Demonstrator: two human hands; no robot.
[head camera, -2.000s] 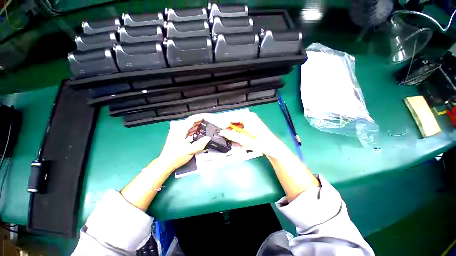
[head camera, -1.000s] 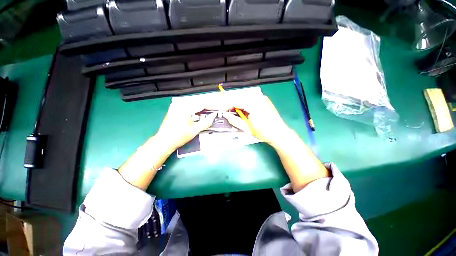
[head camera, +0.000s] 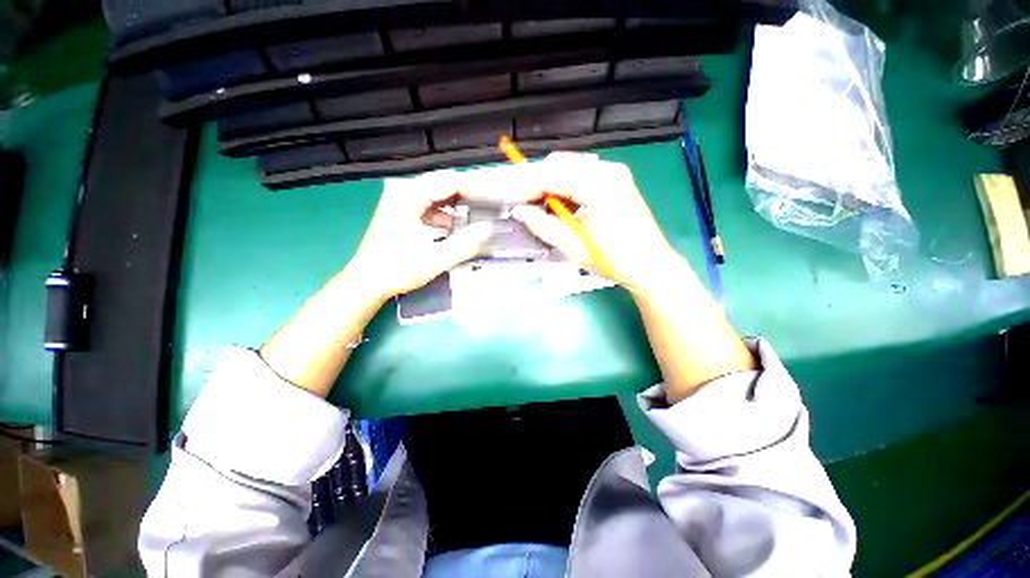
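Note:
My left hand and my right hand meet at the centre of the bench, both shut on a dark grey device housing. My thumbs lie on its near face; the fingers behind it are partly hidden. A thin orange tool also sits in my right hand, its tip sticking out beyond the fingers. Under the hands lies a white backing strip, overexposed, with a dark square pad at its left end.
Stacked black trays with dark units stand behind the hands. A long black tray with one small black housing is at left. Right are a dark blue tool, a clear plastic bag and a yellow pad. A blue crate is by the lap.
The view has tilted down, so the trays sit higher in the picture. The housing, first held slanted, is turned level between both hands. The orange tool now shows more clearly in my right hand.

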